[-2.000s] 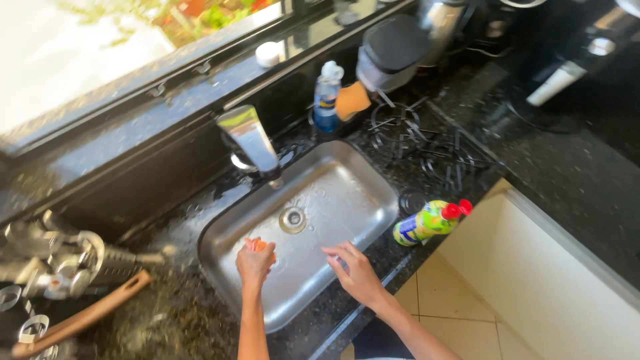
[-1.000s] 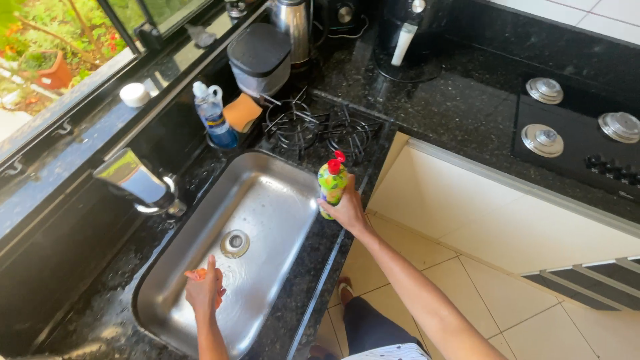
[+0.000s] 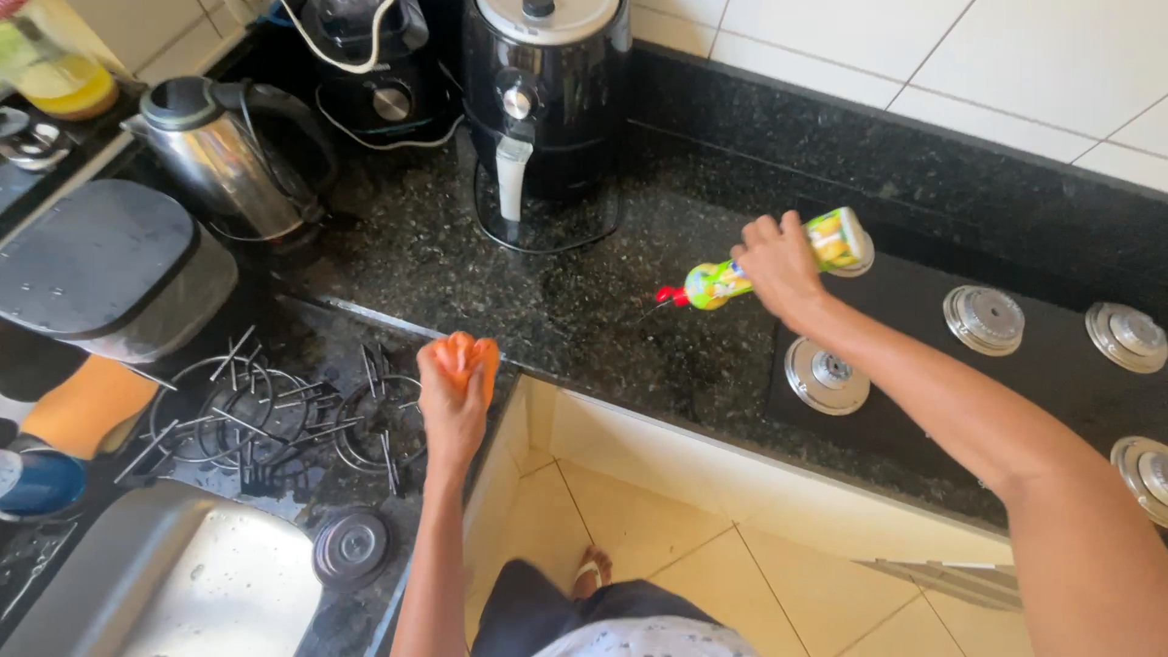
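My left hand [image 3: 453, 392] is closed around a crumpled orange cloth or sponge [image 3: 465, 356], above the counter edge right of the wire burner grates [image 3: 265, 411]. In my right hand [image 3: 780, 265] is a green and yellow squeeze bottle [image 3: 716, 285], tipped over with its red cap pointing down to the left. A thin stream of liquid leaves the cap above the black granite counter [image 3: 584, 310]. The bottle is just left of the black cooktop [image 3: 894, 356] with its silver burners [image 3: 826, 374].
A black air fryer [image 3: 557, 109] and a steel electric kettle [image 3: 228, 164] stand at the back. On the left are a lidded container [image 3: 100, 265], an orange sponge cloth [image 3: 88, 406], a blue bottle [image 3: 41, 481], a round black lid [image 3: 351, 547] and the steel sink [image 3: 173, 584].
My right hand has taken hold of the bottle and carried it from beside the sink to the counter by the cooktop, now tipped. My left hand has left the sink. The view has swung right.
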